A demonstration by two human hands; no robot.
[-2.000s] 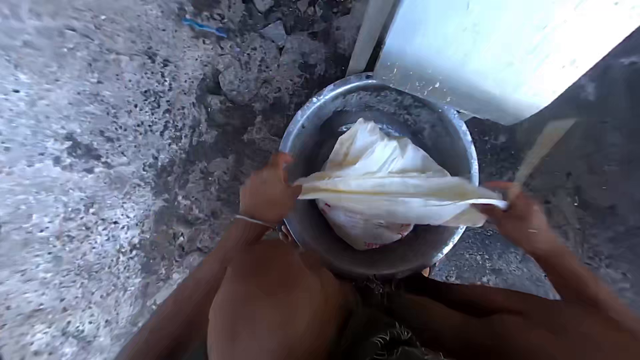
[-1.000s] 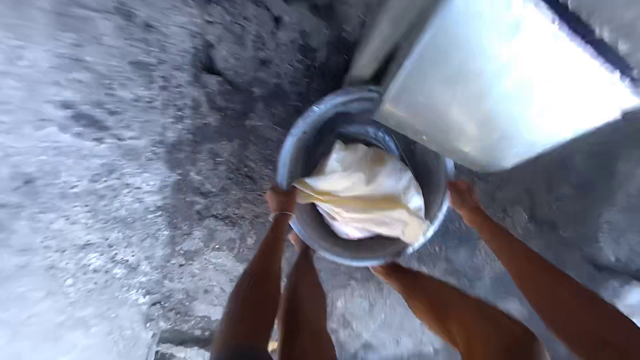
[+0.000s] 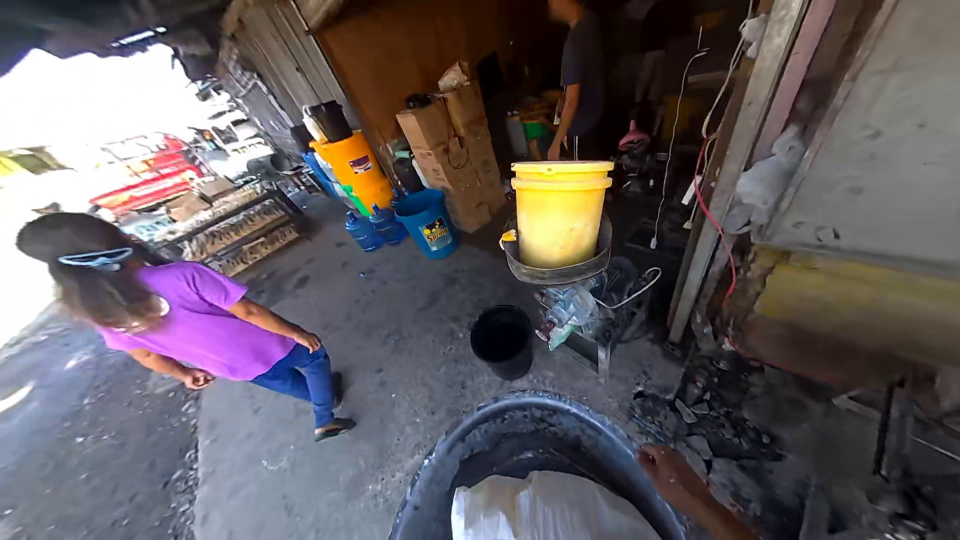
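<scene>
A large round metal basin point(image 3: 544, 409) is at the bottom of the head view, cut off by the lower edge. Pale whitish cloth or sheeting point(image 3: 551, 510) lies inside it. My right hand point(image 3: 671, 472) is at the basin's right rim, its fingers curled against the rim. The left hand is outside the frame. Beyond the basin a black bucket point(image 3: 502, 341) stands on the concrete floor. Behind that, a yellow lidded bucket point(image 3: 561, 210) sits in a dark round pan point(image 3: 559, 274) on a low stand.
A person in a purple shirt point(image 3: 210, 319) walks at the left. Another person point(image 3: 581, 75) stands at the back. Blue bin point(image 3: 427, 225), water jugs point(image 3: 364, 231) and stacked cardboard boxes point(image 3: 457, 165) are beyond. Rubble point(image 3: 712, 420) lies right of the basin, near a metal post point(image 3: 735, 172).
Both hands first held the cloth stretched over the basin, then let it down and took the rim. The view has swung up to the yard, and the left hand has left the frame.
</scene>
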